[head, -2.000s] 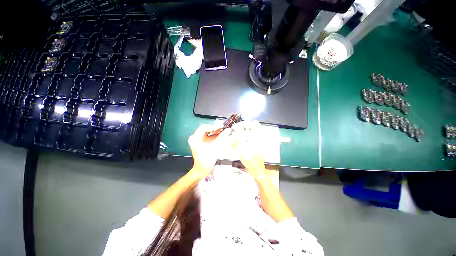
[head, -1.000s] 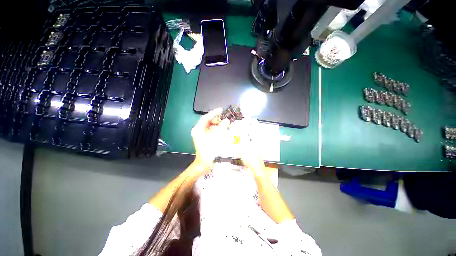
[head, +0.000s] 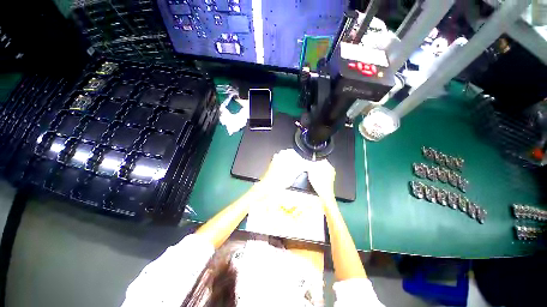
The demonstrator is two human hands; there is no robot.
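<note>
The black inspection microscope [head: 315, 141] stands over its flat black base plate [head: 252, 157], with red digits lit on its head. My left hand [head: 286, 169] and my right hand [head: 322, 175] are close together under the lens, over the base plate. Both are overexposed, so their fingers and anything between them cannot be made out. The white work sheet [head: 264, 219] lies at the bench edge below my hands, with small orange-yellow pieces [head: 289, 210] on it. The monitor [head: 279, 30] behind shows a magnified board view.
Black blister trays [head: 135, 129] are stacked at left, with a few modules in upper pockets. A smartphone [head: 260, 109] and white wipe [head: 233, 118] lie left of the microscope. A round container [head: 379, 124] is beside the grey frame. Rows of modules [head: 447, 199] stand at right.
The view has tilted up, bringing the monitor and microscope head into sight. Both hands have moved from over the white sheet to under the lens. The dark module seen at my left fingertips no longer shows.
</note>
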